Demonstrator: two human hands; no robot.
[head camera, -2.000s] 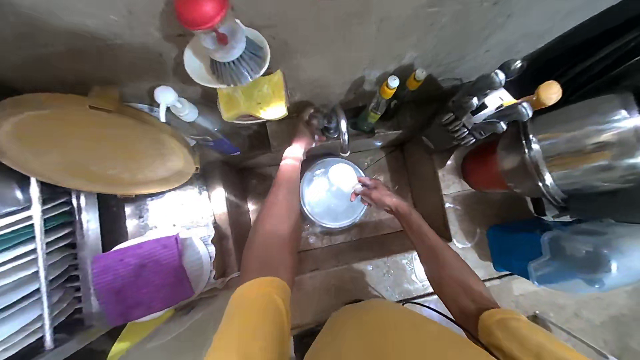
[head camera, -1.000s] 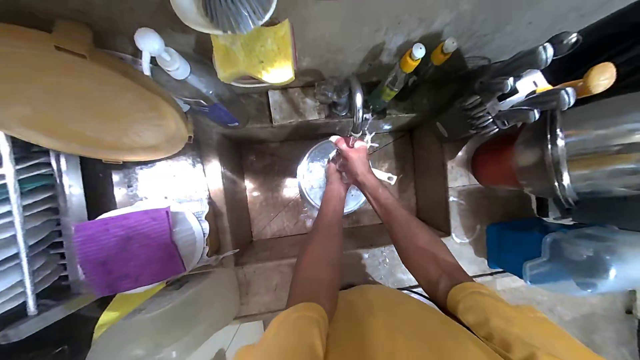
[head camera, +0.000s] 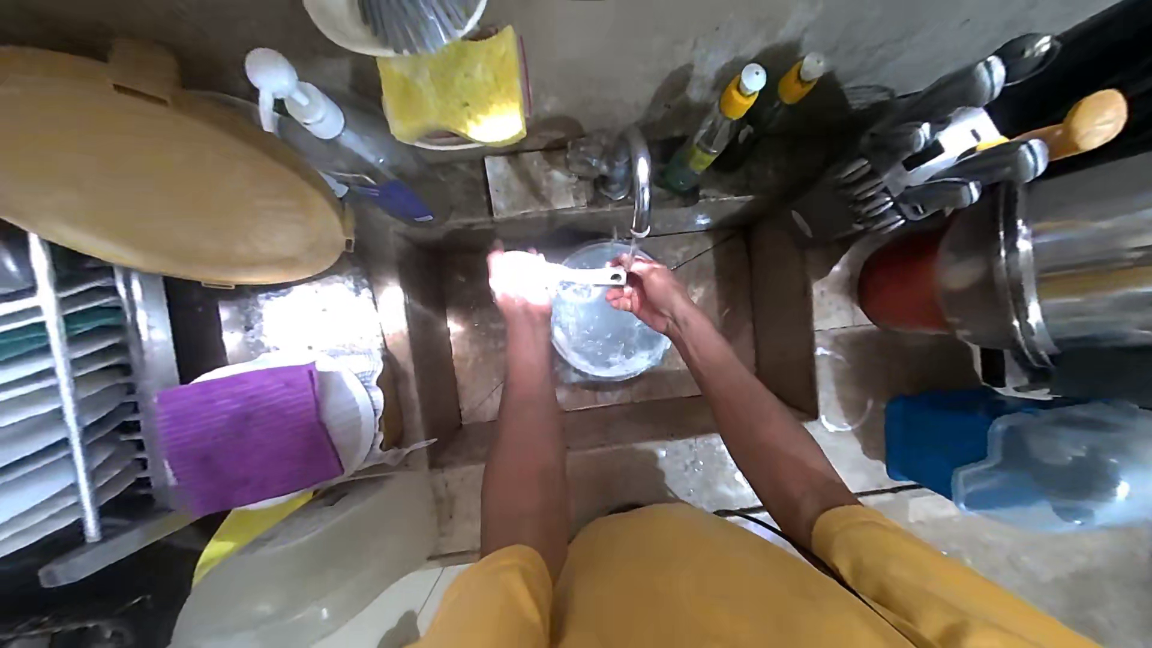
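Observation:
A white long-handled utensil, perhaps a scoop or ladle (head camera: 585, 275), lies level across the sink, above a round bowl of cloudy water (head camera: 609, 333). My right hand (head camera: 646, 292) grips the end of its handle, just under the curved metal faucet (head camera: 640, 180), from which a thin stream seems to run. My left hand (head camera: 520, 281) is at the utensil's broad end, left of the bowl. Glare washes out that end and the palm, so whether the fingers close on it cannot be told.
Around the sink (head camera: 783, 315) stand glass bottles with yellow caps (head camera: 740, 94), a yellow sponge cloth (head camera: 454, 90), a pump bottle (head camera: 310, 103), a cutlery holder (head camera: 832, 198) and a steel pot (head camera: 1080, 261). At left are a dish rack (head camera: 67, 387), a tan lid (head camera: 162, 180) and a purple cloth (head camera: 247, 438).
My hands were together under the faucet one second ago and are now apart, my left hand further left. The white utensil now spans between them.

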